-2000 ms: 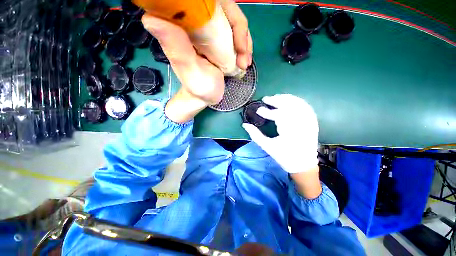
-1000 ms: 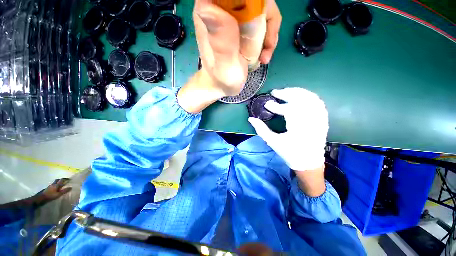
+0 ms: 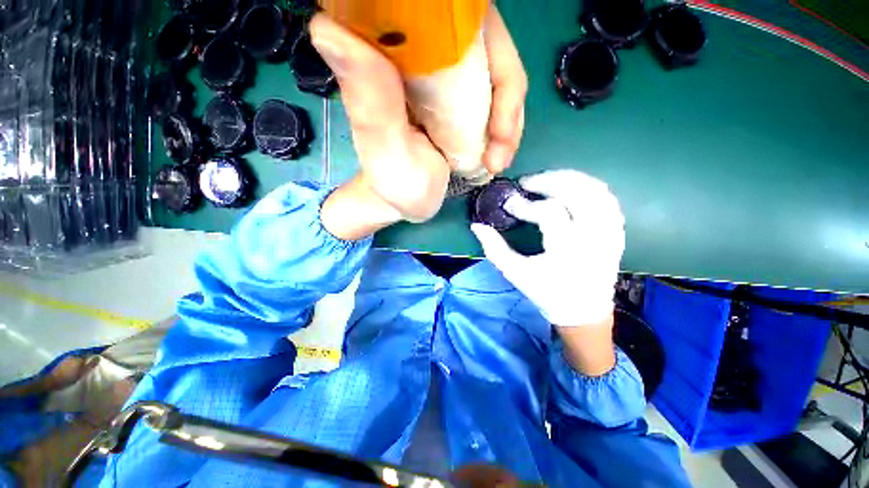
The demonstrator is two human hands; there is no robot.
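Note:
My bare left hand [image 3: 410,143] is closed round the electric screwdriver [image 3: 419,33], with its orange body up and its pale wrapped grip down. The driver bit is hidden behind my fingers. My white-gloved right hand [image 3: 567,238] holds a round black unit [image 3: 495,204] on the green mat, thumb and fingers at its right side. The grip's lower end is just above and left of this unit; I cannot tell if the bit touches it. The screw dish [image 3: 459,185] is almost fully hidden under my left hand.
Many round black units [image 3: 279,129] stand at the left of the mat, and three more [image 3: 587,69] at the upper right. Clear blister trays [image 3: 67,133] are stacked at far left. A blue bin [image 3: 681,362] stands below the mat's edge at right. A person's arm shows at lower left.
The screwdriver in my left hand was over the dish and has come down towards the black unit, now covering most of the dish. My right hand has stayed on the unit.

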